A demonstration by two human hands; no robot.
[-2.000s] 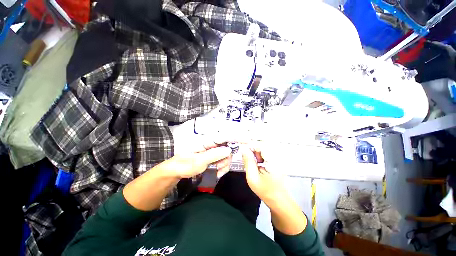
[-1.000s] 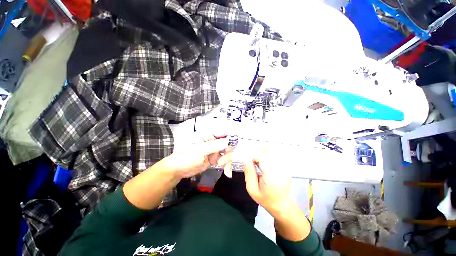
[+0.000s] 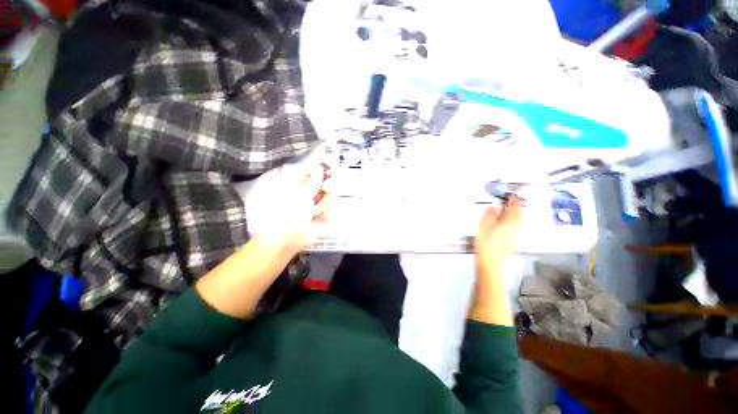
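The white sewing machine (image 3: 453, 40) with a blue stripe stands in front of me, its metal presser foot area (image 3: 376, 133) above the white bed (image 3: 405, 230). My left hand (image 3: 283, 206) is over the bed's left part, below and left of the needle, fingers curled; glare and blur hide whether it holds anything. My right hand (image 3: 498, 226) is at the bed's right part, its fingertips at the small dark snips (image 3: 502, 190). Whether they have closed on the snips cannot be told. The plaid garment (image 3: 202, 121) lies piled left of the needle.
A dark-blue control panel (image 3: 566, 207) is at the bed's right end. A greyish cloth bundle (image 3: 566, 303) is beyond the bed's front right, near a brown surface (image 3: 615, 372). Pale olive cloth (image 3: 28, 113) shows at the far left.
My hands have moved apart from the small metal piece between them; my right hand has gone right to the snips. The view has shifted, and the metal piece is no longer discernible.
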